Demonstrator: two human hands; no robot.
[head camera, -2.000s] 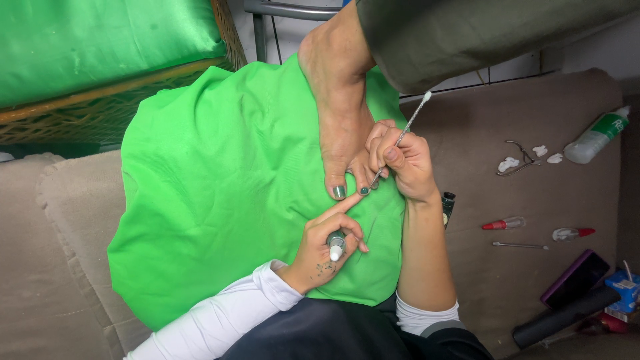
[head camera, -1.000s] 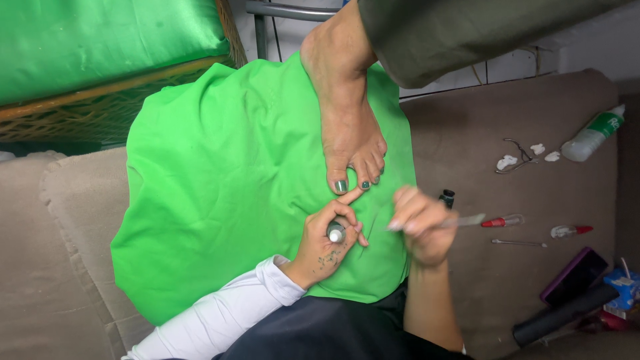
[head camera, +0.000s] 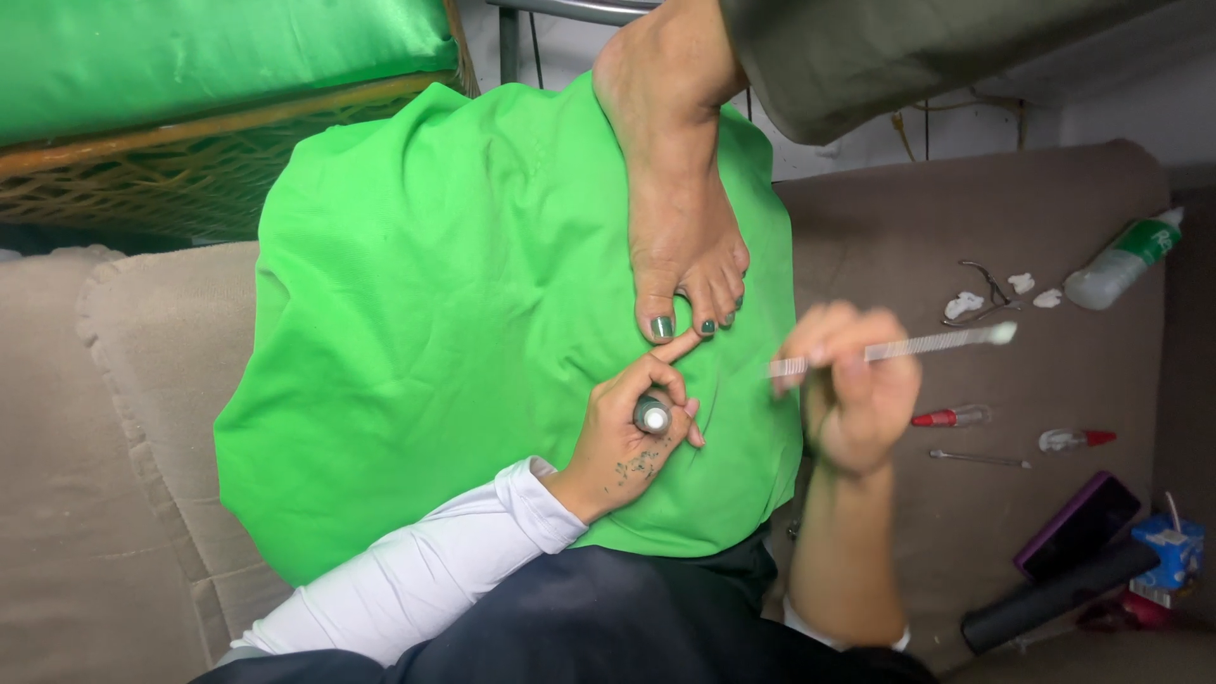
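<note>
My left hand (head camera: 627, 437), marked with dark green specks, holds a small nail polish bottle (head camera: 652, 415), its opening or top pointing up at me. One finger of that hand touches the second toe of another person's bare foot (head camera: 679, 218). Dark green polish shows on the big toenail (head camera: 661, 328) and on smaller toenails. The foot rests on a bright green cloth (head camera: 456, 285) over my lap. To the right of the cloth, my right hand (head camera: 850, 385), blurred, grips a thin ridged stick (head camera: 936, 343) with a whitish tip pointing right.
On the brown cushion right of me lie a cuticle nipper (head camera: 993, 285), cotton pieces (head camera: 964, 305), a clear bottle (head camera: 1124, 259), two red-tipped tubes (head camera: 940, 416), a metal tool (head camera: 978, 460), a phone (head camera: 1077, 525) and a black cylinder (head camera: 1059, 595). A wicker-sided seat (head camera: 142, 180) stands upper left.
My right hand has left the toes and moved right with the stick, which now lies nearly level. My left hand stays by the second toe with the bottle.
</note>
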